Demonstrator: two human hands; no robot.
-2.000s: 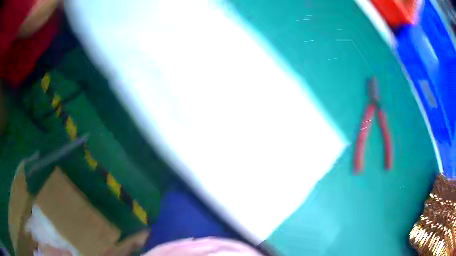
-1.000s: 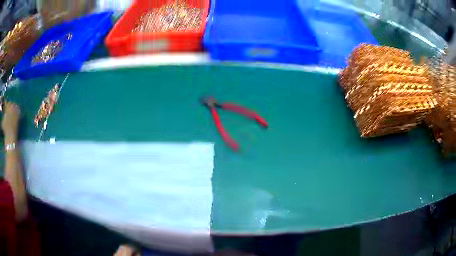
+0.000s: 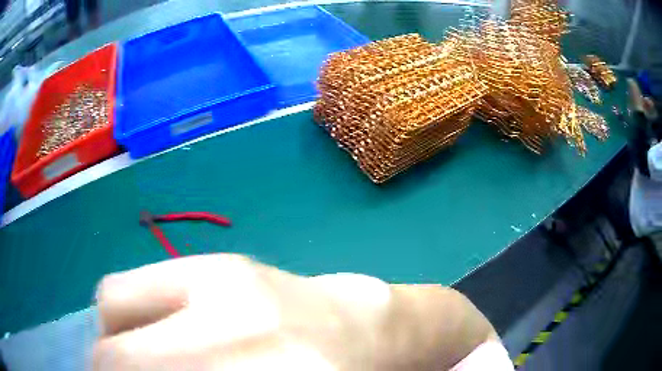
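Observation:
My right hand [image 3: 239, 311] is large and blurred at the bottom centre, close to the camera, with its back showing and fingers curled to the left; what is inside it is hidden. My left hand is out of the picture. Red-handled side cutters [image 3: 192, 216] lie with handles spread on the green table [image 3: 290, 217], just beyond my right hand, which covers the end of one handle. A thick stack of copper-gold sprue frames [image 3: 406, 101] sits at the upper centre right.
A loose heap of runners [image 3: 519, 87] lies right of the stack. A red bin [image 3: 62, 168] with small parts, an empty blue bin [image 3: 196, 119] and a second blue bin [image 3: 290, 54] line the far edge. A pale cloth [image 3: 51, 344] shows at lower left. A person's part shows at far right.
The view has swung right, so the cutters and bins now sit further left and the heap shows more fully. My right hand has come into view at the bottom.

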